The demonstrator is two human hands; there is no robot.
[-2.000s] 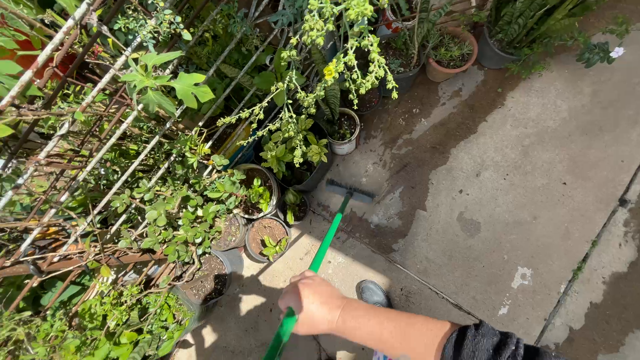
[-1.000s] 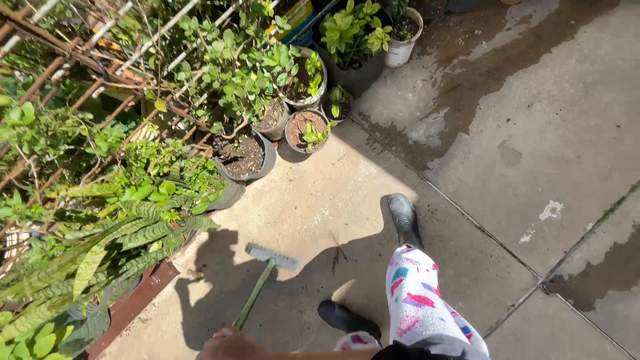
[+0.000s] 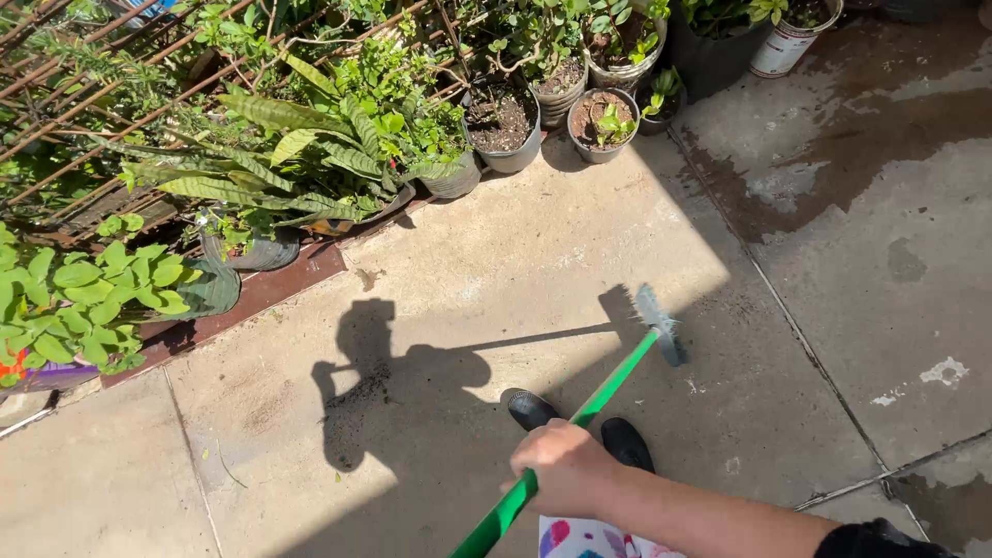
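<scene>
My right hand is closed around the green handle of a push broom, at the lower middle of the view. The grey bristled broom head is off the end of the handle away from me, over the concrete floor, right of centre. Whether it touches the floor is hard to tell. Dark soil bits lie scattered on the floor to the left, within my shadow. My left hand is out of view.
Potted plants line the floor's edge, among them a grey pot of soil and a small pot. A rusty metal lattice stands behind them. My black boots are beside the handle. Wet patches darken the concrete at upper right.
The view has shifted left along the pots. Since a second ago, the broom head has moved from left of my boots to beyond them at the right. My right hand still holds the handle.
</scene>
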